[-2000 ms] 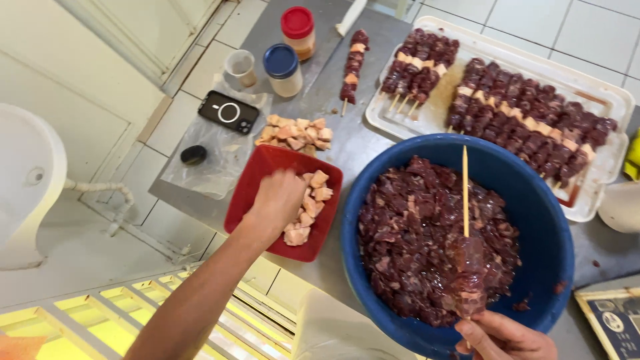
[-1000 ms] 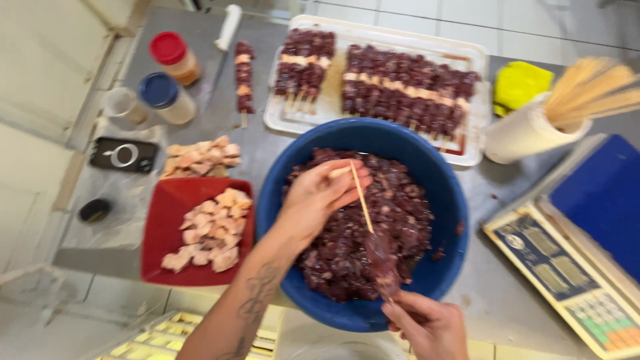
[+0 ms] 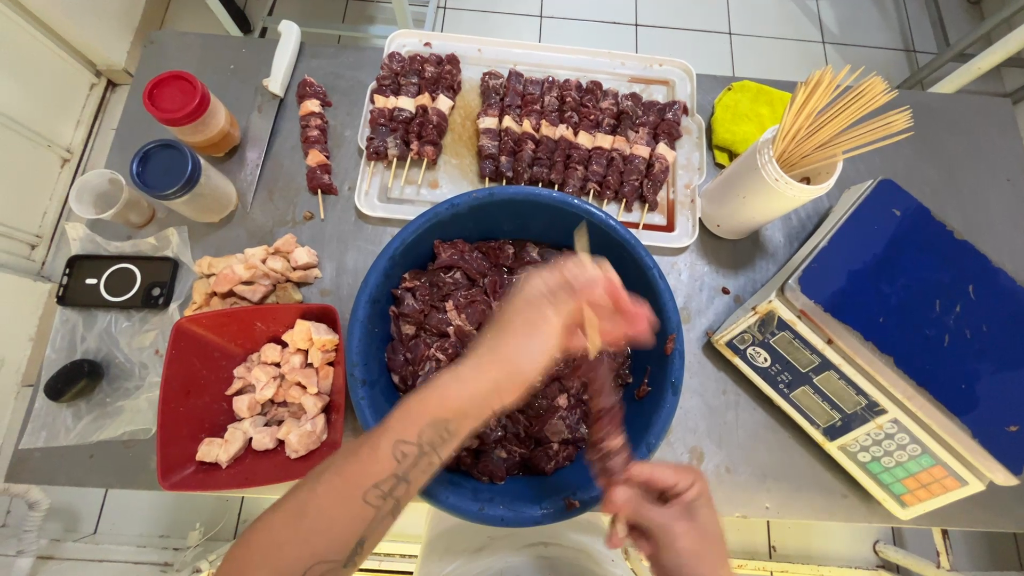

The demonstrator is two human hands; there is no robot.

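Note:
My right hand (image 3: 660, 512) grips the lower end of a partly loaded meat skewer (image 3: 606, 424), which slants upward over the blue basin (image 3: 364, 344). Dark raw meat chunks (image 3: 448, 296) fill the basin. Blurred, my left hand (image 3: 580, 308) is around the skewer's upper wooden part; whether it holds a meat piece I cannot tell. To the left, pale fat cubes (image 3: 280, 384) lie in a red square bowl (image 3: 188, 400), and more fat pieces (image 3: 256, 272) lie on the table behind it. Finished skewers (image 3: 576, 136) rest in two groups on a white tray (image 3: 464, 48).
One loaded skewer (image 3: 314, 132) lies beside a white-handled knife (image 3: 280, 64). At left are lidded jars (image 3: 184, 180), a plastic cup (image 3: 108, 198) and a phone (image 3: 118, 282). A white container (image 3: 748, 188) of bamboo sticks, a yellow cloth (image 3: 744, 116) and a scale (image 3: 848, 392) stand at right.
My left hand has moved from the red bowl's fat cubes to the skewer over the basin. My right hand has kept hold of the skewer's lower end. The view has shifted.

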